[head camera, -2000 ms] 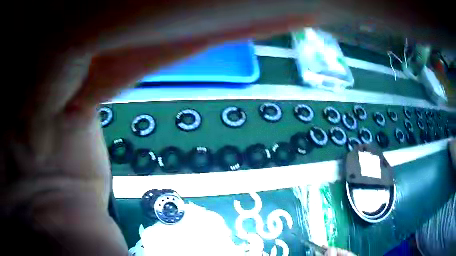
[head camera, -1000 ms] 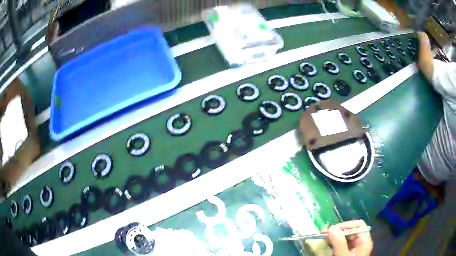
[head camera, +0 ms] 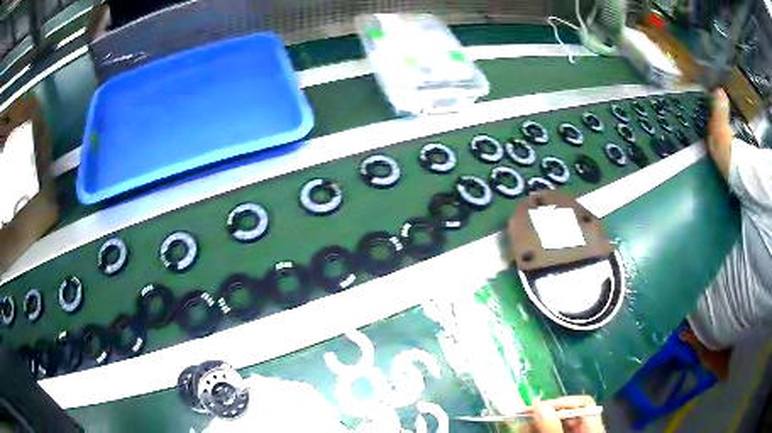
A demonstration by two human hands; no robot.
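Observation:
My right hand (head camera: 565,416) is at the bottom edge, partly cut off, with fingers closed on metal tweezers (head camera: 495,417) whose tips point left. The tips are close to several loose white C-shaped pads (head camera: 412,376) on the green worktop. A perforated black disc (head camera: 222,390) overlaps another dark disc at lower left, beside a white backing sheet (head camera: 283,406). Black rings with pale bands (head camera: 322,196) lie in a row on the belt. Black rings without bands (head camera: 333,268) lie nearer, some overlapping. My left hand is not in view.
A blue tray (head camera: 195,114) and clear plastic box (head camera: 423,63) are beyond the belt. A dark brown block (head camera: 529,235) sits on a round metal dish (head camera: 592,317); clear film (head camera: 521,347) lies left of it. Another person's arm (head camera: 749,220) reaches the belt at right. An open cardboard box (head camera: 34,216) is far left.
The large blurred hand close to the camera at left has gone from view. The camera view has shifted and tilted. My right hand still holds the tweezers, their tips a little nearer the pads.

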